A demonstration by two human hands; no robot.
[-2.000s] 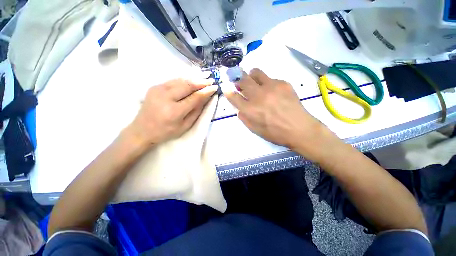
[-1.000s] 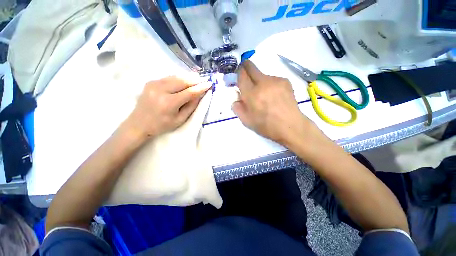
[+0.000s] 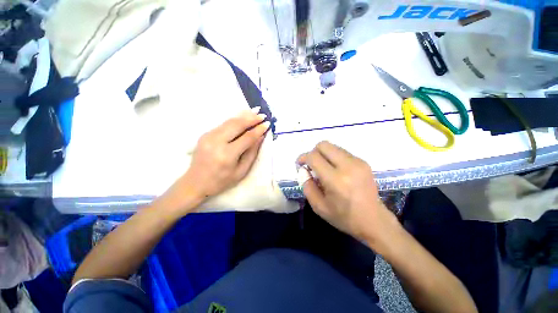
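The cream fabric panel (image 3: 177, 131) lies over the left of the table and hangs over its front edge. A black strip (image 3: 245, 82) runs along its right edge. My left hand (image 3: 229, 153) pinches the strip's near end between thumb and fingers, left of and below the presser foot (image 3: 298, 66). My right hand (image 3: 342, 189) is over the table's front edge with its fingers curled together. A white patch shows at its fingertips; whether it holds a thread or anything else cannot be told.
The sewing machine (image 3: 391, 30) stands at the back. Scissors (image 3: 428, 116) with yellow and green handles lie right of the needle area, black snips (image 3: 432, 54) behind them. A loose black fabric strip (image 3: 505, 115) lies far right. A blue crate (image 3: 189, 257) is below the table.
The cream panel and my left hand have come away from the presser foot, baring the black strip. My right hand has moved from beside the needle area towards the table's front edge.
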